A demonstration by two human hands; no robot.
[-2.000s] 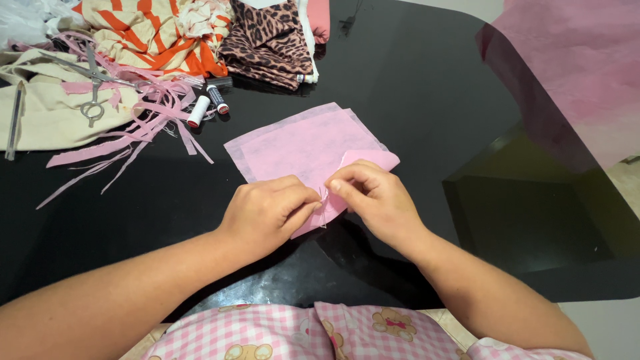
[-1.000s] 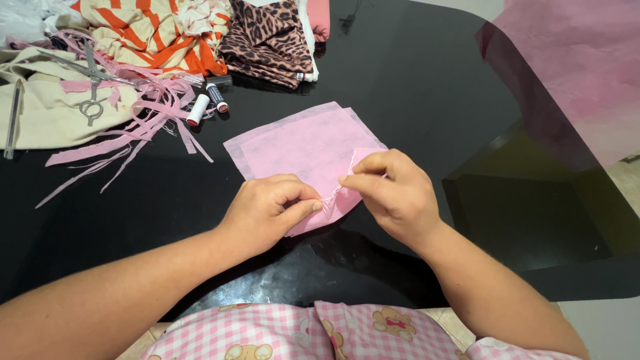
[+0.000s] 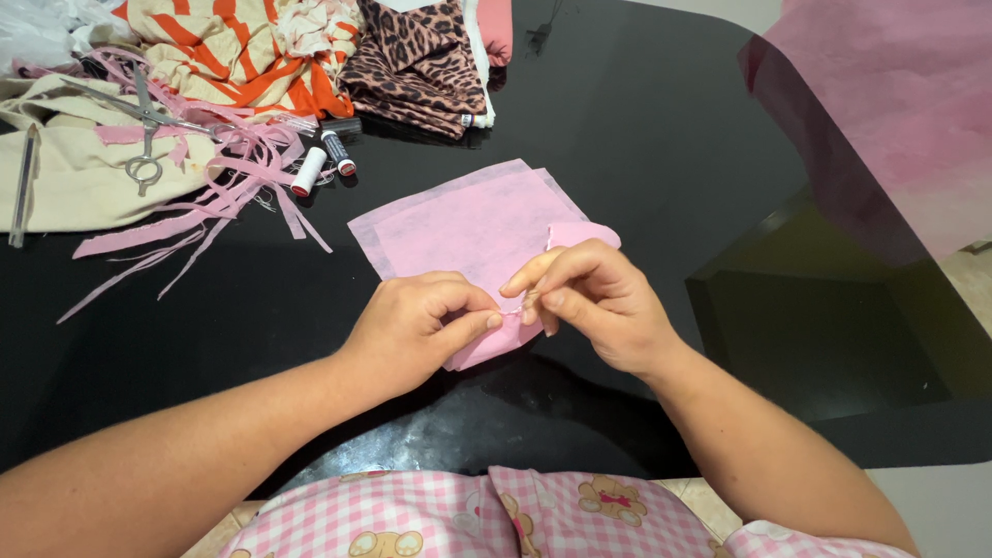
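Observation:
Layered sheets of thin pink fabric [image 3: 457,225] lie on the glossy black table. My left hand [image 3: 434,325] pinches the near edge of the fabric between thumb and index finger, where the edge looks gathered. Close to its right, my right hand [image 3: 589,302] has its fingers bent at the same edge, with thumb and index finger near each other. Whether a needle or thread is between them is too small to tell. A flap of the pink fabric [image 3: 585,232] is folded up behind my right hand.
Metal scissors [image 3: 147,116], pink fabric strips [image 3: 232,194] and a pen [image 3: 23,186] lie on cream cloth [image 3: 101,186] at the left. Two thread spools, one white [image 3: 309,171] and one dark [image 3: 338,151], stand near folded leopard-print fabric [image 3: 418,70]. Pink sheeting [image 3: 899,101] is at the right.
My right hand has moved in close to my left fingertips and turned, its fingers now more spread. My left hand stays at the fabric edge.

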